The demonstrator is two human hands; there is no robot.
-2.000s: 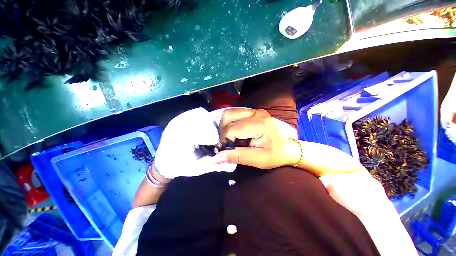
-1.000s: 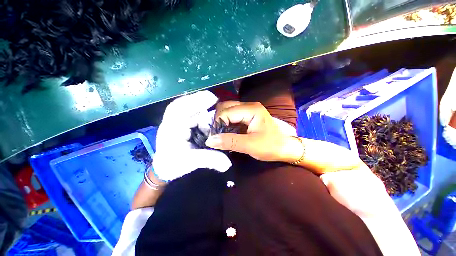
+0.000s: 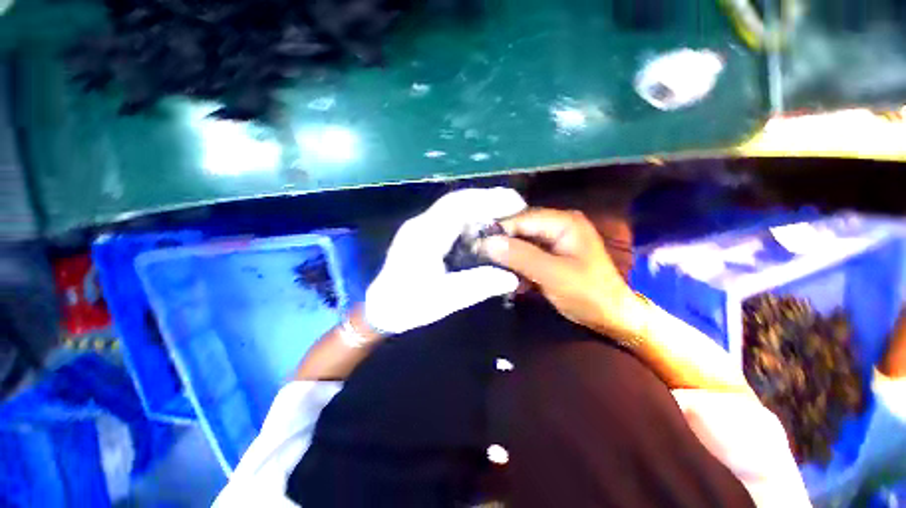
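Observation:
A small black spiky piece (image 3: 465,250) lies in my left hand (image 3: 425,270), which wears a white knit glove and is curled around the piece over my lap. My bare right hand (image 3: 574,260) pinches the piece with thumb and fingertips from the right. The view is blurred, so the shape of the piece and its leaf tips are unclear. A white squeeze bottle (image 3: 681,77) lies on the green bench top.
A heap of loose black pieces (image 3: 238,50) lies on the green bench (image 3: 397,129). A blue crate (image 3: 238,347) with a few black bits stands at left. Another blue crate (image 3: 733,337) at right holds brown-black pieces. Part of a person's arm (image 3: 891,372) shows at the right edge.
The whole view has shifted and blurred, so bench and crates appear further right. The left glove, cupped wide a second ago, now sits closer around the piece. My right hand still pinches it.

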